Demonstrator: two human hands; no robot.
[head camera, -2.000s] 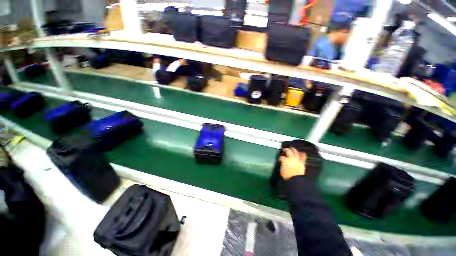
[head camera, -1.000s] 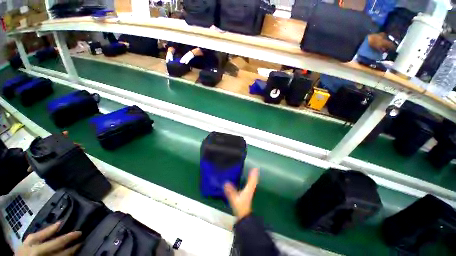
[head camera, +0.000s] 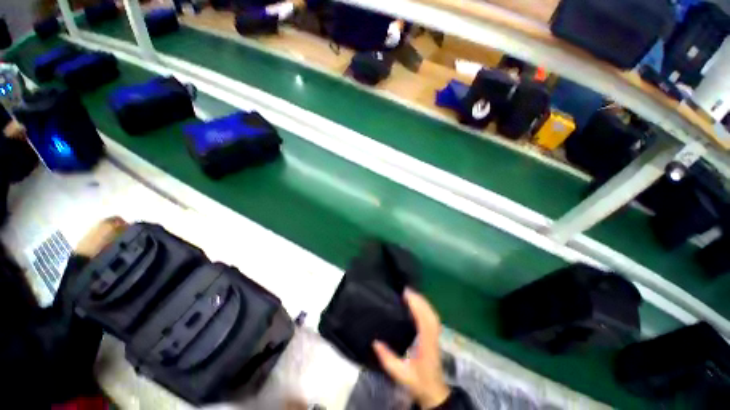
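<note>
My right hand (head camera: 416, 352) grips a small black bag (head camera: 371, 308) by its near side, over the front edge of the belt. The bag is tilted and blurred. Two black bags with carry handles lie side by side on the white bench: one on the left (head camera: 144, 280) and one on the right (head camera: 212, 332). My left hand (head camera: 104, 236) is at the far left edge of the left bag. It is blurred and its fingers are mostly hidden, so its grip cannot be told.
The green belt (head camera: 320, 188) carries black-and-blue bags (head camera: 232, 140) at the left and black bags (head camera: 572, 308) at the right. A label sheet (head camera: 52, 260) lies on the bench at left. Another person's hand (head camera: 14, 130) is by a bag (head camera: 60, 132). Shiny plastic (head camera: 488, 392) lies at lower right.
My right hand, open beside a black-and-blue bag on the belt before, now grips a bag nearer the bench. My left hand has moved up to the left bag's far edge. The view has shifted.
</note>
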